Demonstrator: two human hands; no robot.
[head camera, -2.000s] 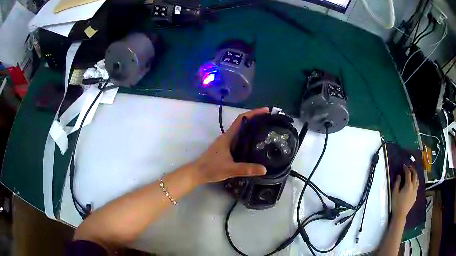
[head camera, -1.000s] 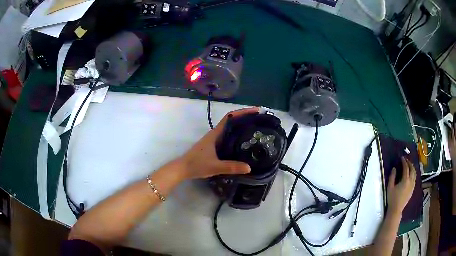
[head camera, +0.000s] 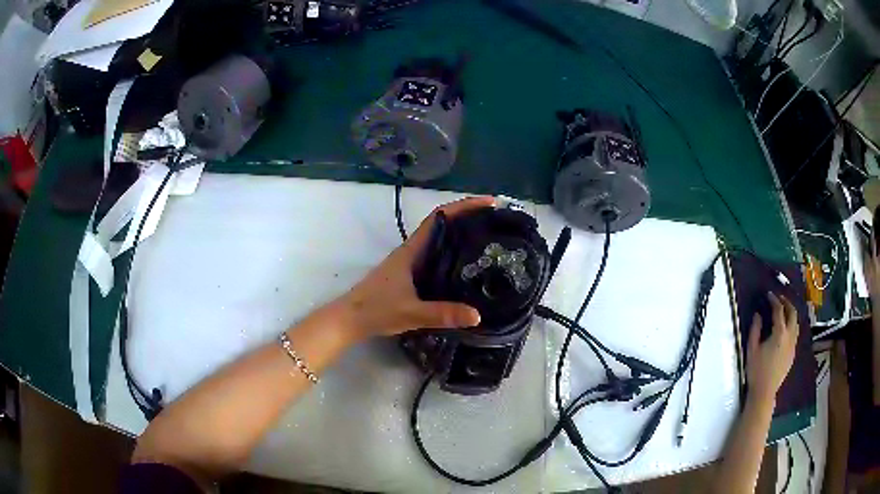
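My left hand (head camera: 400, 289) grips a dark PTZ dome camera (head camera: 497, 265) from its left side, over the white sheet (head camera: 222, 280). Its glossy black head, with a cluster of pale LEDs, faces up; a dark square lens window shows below. Black pigtail cables (head camera: 618, 386) run from it to the right over the sheet. My right hand (head camera: 772, 347) rests on a black computer mouse (head camera: 765, 318) on the dark mouse pad (head camera: 801, 386) at the right edge; the fingers partly hide the mouse.
Three more grey cameras, at left (head camera: 224, 106), middle (head camera: 410, 125) and right (head camera: 600, 178), lie behind on the green mat (head camera: 521, 106). White strips (head camera: 92, 260) and a black box lie at left. Another dark device (head camera: 314, 17) is at the back. Part of a person shows at the far right edge.
The whole view has shifted, with things lower left to right moving slightly left and up. The blue, then red, glow at the middle camera is gone. My left hand keeps its grip.
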